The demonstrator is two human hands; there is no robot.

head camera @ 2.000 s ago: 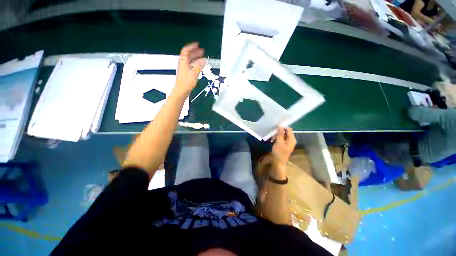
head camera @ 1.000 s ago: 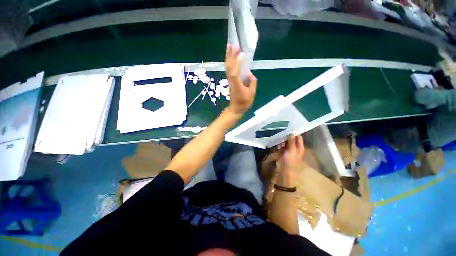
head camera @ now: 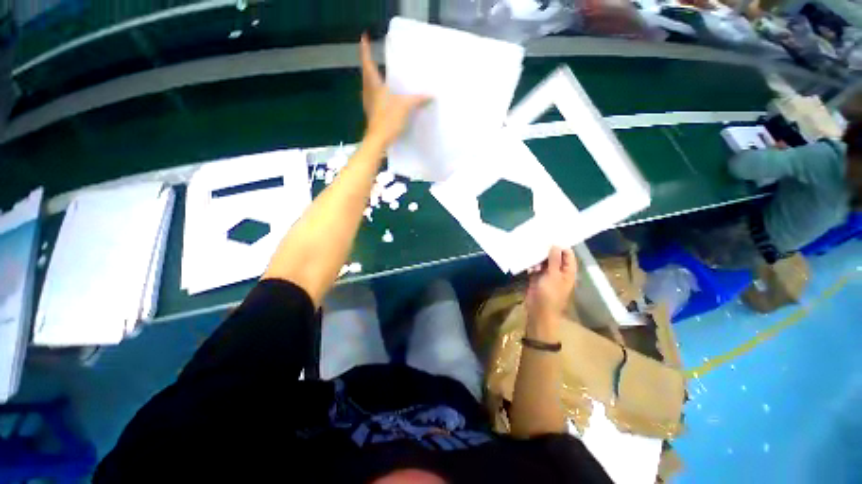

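Note:
My left hand (head camera: 387,109) holds a plain white part-folded box (head camera: 454,90) by its left edge, raised over the bench, with the thumb on its near face and the other fingers partly hidden. My right hand (head camera: 553,274) pinches the near edge of a white die-cut insert (head camera: 548,203) with a large hexagon hole, a rectangular opening and raised edges. The insert is held up just right of the box; their edges overlap in view, and I cannot tell if they touch. A stack of flat inserts (head camera: 213,250) lies at left.
White waste slugs (head camera: 383,194) lie between the insert stack and the insert. Plain white blanks (head camera: 99,265) and a bluish printed stack (head camera: 11,284) lie further left. A torn brown carton (head camera: 614,373) sits below at right. Another person (head camera: 803,189) works at the far right.
My left hand was empty at first, then took the white box and turned its broad face towards me, moving it left. My right hand tilted the insert edge-on, then flatter again.

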